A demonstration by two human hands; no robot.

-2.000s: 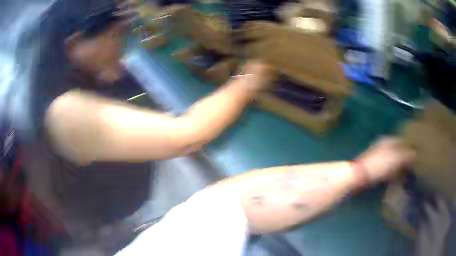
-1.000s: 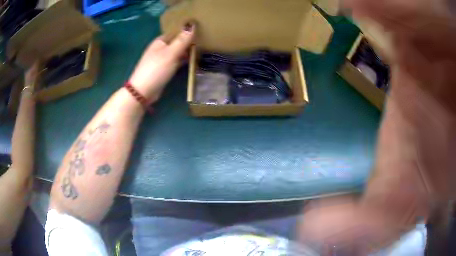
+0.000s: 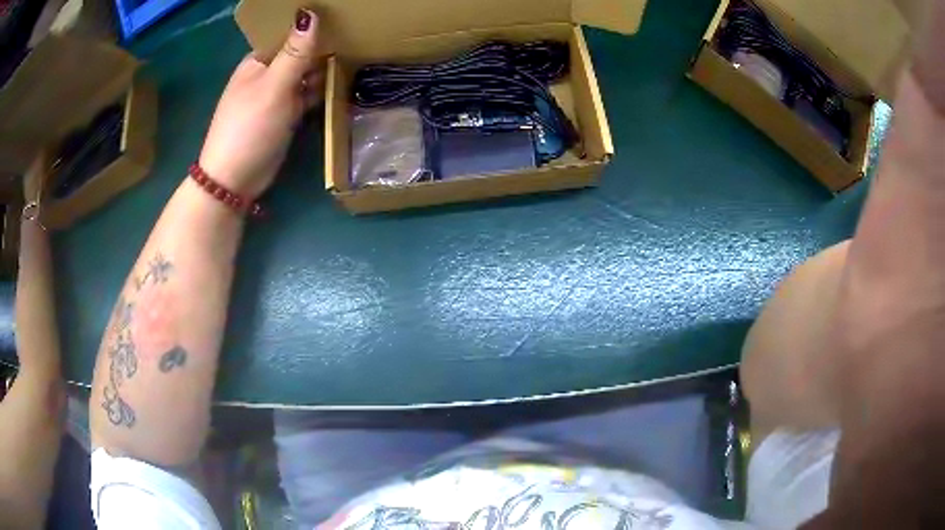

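A brown carton (image 3: 477, 194) stands on the green tabletop in front of me, its lid raised at the back. Inside, a black coiled cable (image 3: 456, 81) lies along the back, a shiny clear bagged item (image 3: 388, 147) at front left and a dark block, apparently a power adapter (image 3: 485, 155), at front right. My left hand (image 3: 259, 109) grips the lid's left flap, thumb in front and fingers partly hidden. My right forearm and elbow rise large and blurred along the right edge; my right hand is out of the picture.
Another open carton with cable (image 3: 775, 119) stands at right. A carton (image 3: 112, 171) stands at left, with a neighbouring person's hand and arm (image 3: 39, 311) beside it. A blue tray (image 3: 145, 12) is at the top left. The table (image 3: 497, 300) has a curved front edge.
The view has turned from the left-hand neighbour to the front carton. Since the second frame, the carton appears further left and higher, my left hand still on its flap. My bent right arm has shifted.
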